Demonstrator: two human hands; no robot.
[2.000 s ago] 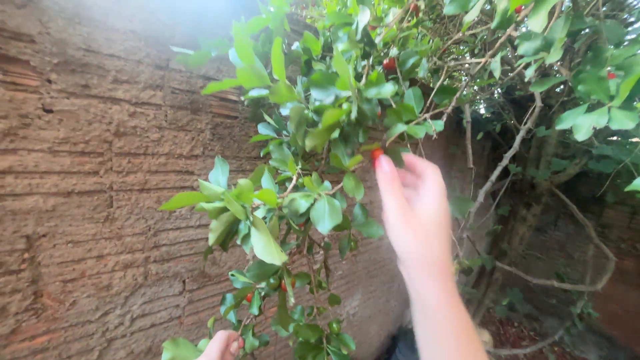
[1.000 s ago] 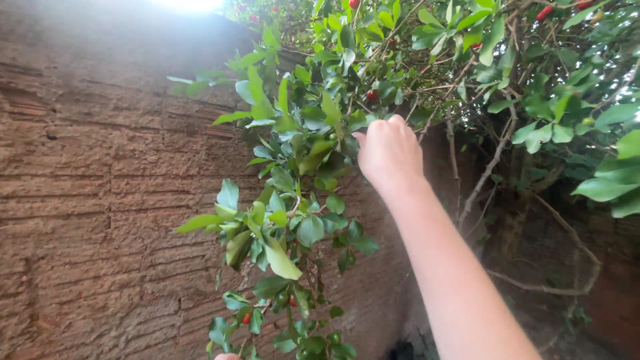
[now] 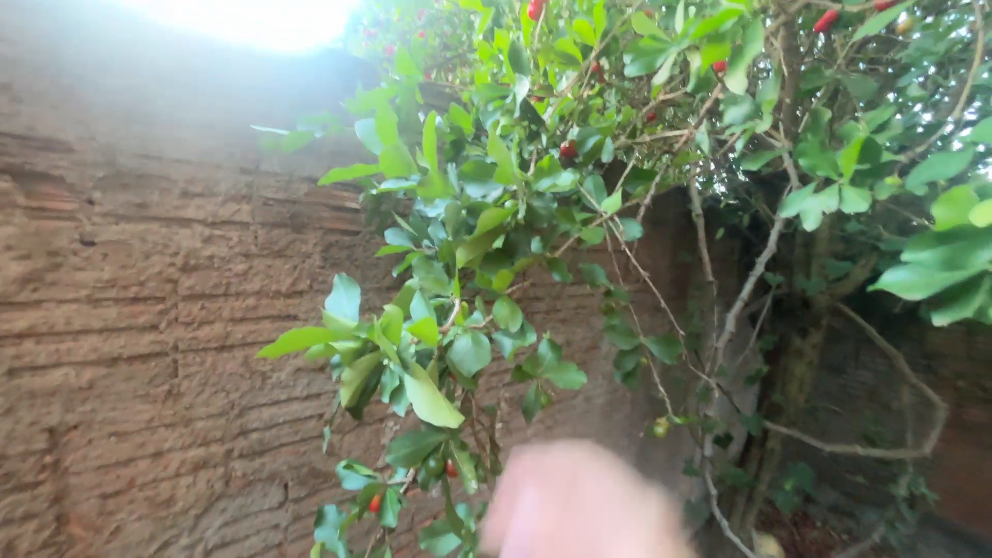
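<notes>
My right hand (image 3: 585, 504) is a pale blur at the bottom edge, right of the lower leaves; whether it holds anything cannot be told. Above it and to its left hangs a leafy green branch (image 3: 469, 353) with small red fruits. One orange-red fruit (image 3: 375, 503) and another (image 3: 451, 468) are low on the branch. A dark red fruit (image 3: 568, 149) sits among the upper leaves, and a brighter red fruit (image 3: 535, 9) is at the top edge. A greenish fruit (image 3: 660, 426) hangs from a thin twig. My left hand is out of view.
A rough brick wall (image 3: 116, 333) stands behind the branch on the left. Bare woody stems (image 3: 748, 298) and a curved bare branch (image 3: 891, 453) cross the right side. Large leaves (image 3: 942, 267) reach in at the right edge. Bright glare covers part of the top left.
My right hand has come down from the upper leaves to the bottom edge. My left hand, partly seen at the bottom earlier, is gone from view.
</notes>
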